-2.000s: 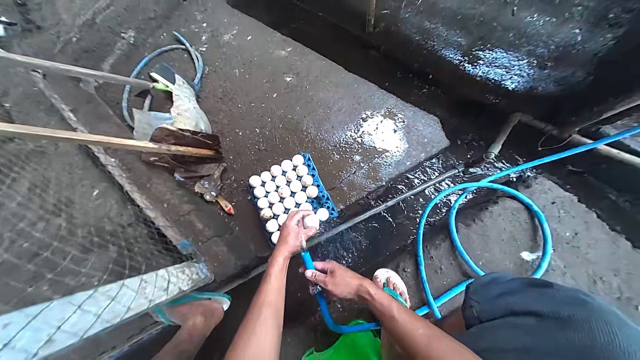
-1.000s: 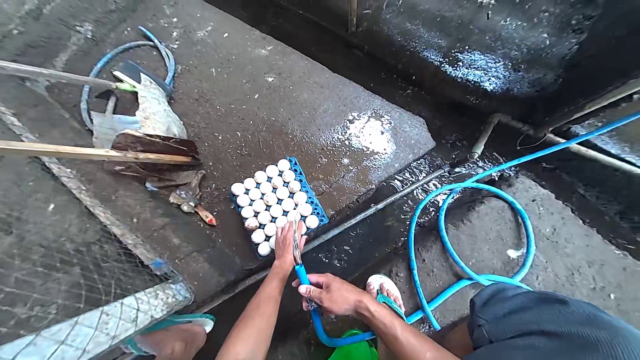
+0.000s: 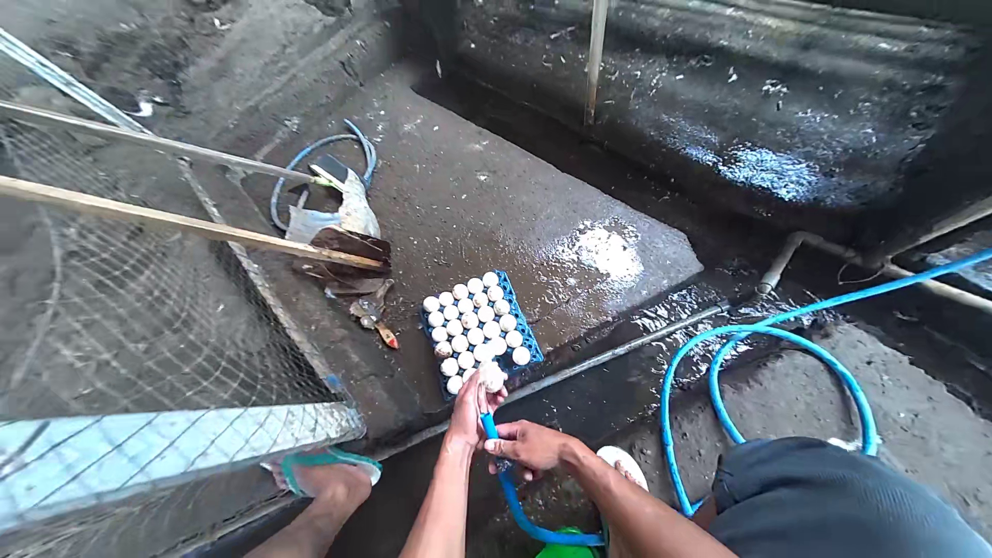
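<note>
A blue plastic egg tray (image 3: 530, 341) full of white eggs (image 3: 475, 335) lies on the wet concrete ledge, with uncovered cups along its right side. At its near edge my left hand (image 3: 467, 415) holds a white egg (image 3: 491, 377) in its fingers. My right hand (image 3: 535, 447) grips the end of a blue hose (image 3: 490, 426), whose mouth points at that egg. Water seems to run over the egg. The hose hangs below my hands and lies in loops at the right.
A wire-mesh frame (image 3: 178, 442) and two wooden poles (image 3: 194, 225) stand at the left. Near them lie a paintbrush (image 3: 385, 334), a sack (image 3: 356, 208) and a coiled hose (image 3: 370, 159). A pipe (image 3: 620, 347) runs along the ledge. A green object (image 3: 570, 542) is below my hands.
My left hand has come from the eggs at the tray's near edge to the hose's mouth, and an egg now shows in its fingers. My right hand still grips the hose.
</note>
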